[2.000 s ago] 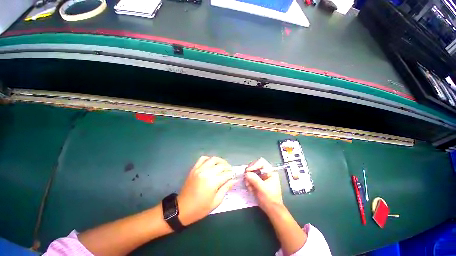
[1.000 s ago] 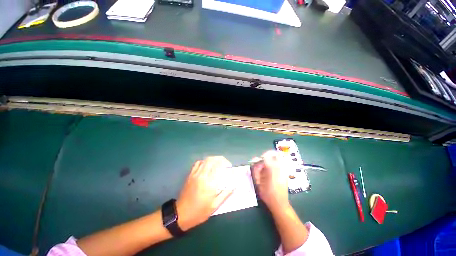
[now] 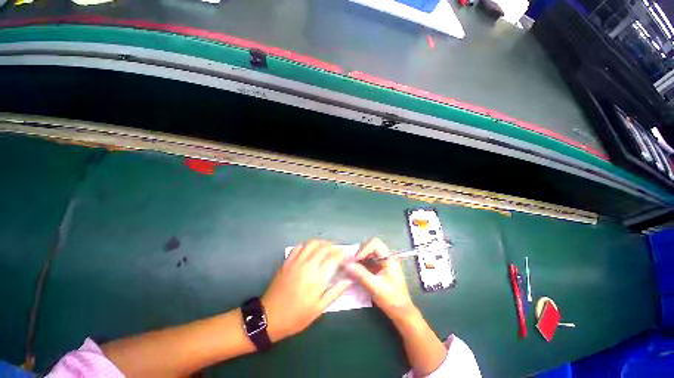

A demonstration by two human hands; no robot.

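A white paper slip (image 3: 349,299) lies flat on the green mat under my hands. My left hand (image 3: 307,284) rests on it with the palm down and covers its left part. My right hand (image 3: 384,284) holds a thin pen (image 3: 397,255) with its tip over the paper. The tip is hidden by the fingers. The pen's back end points right, over the electronic unit (image 3: 436,267). That unit lies just right of my right hand, white with a dark edge and orange patches.
At right lie a red marker (image 3: 518,301), a thin pale stick (image 3: 528,279) and a red pad (image 3: 547,322) on a pale disc. A dark channel (image 3: 310,140) runs behind the mat. Beyond it, the far bench (image 3: 318,37) holds a white board, and a black tray (image 3: 634,140) stands right.
The pen was swung sideways over the unit a second ago and now slants back to the paper. My right hand has shifted left. The view has also shifted.
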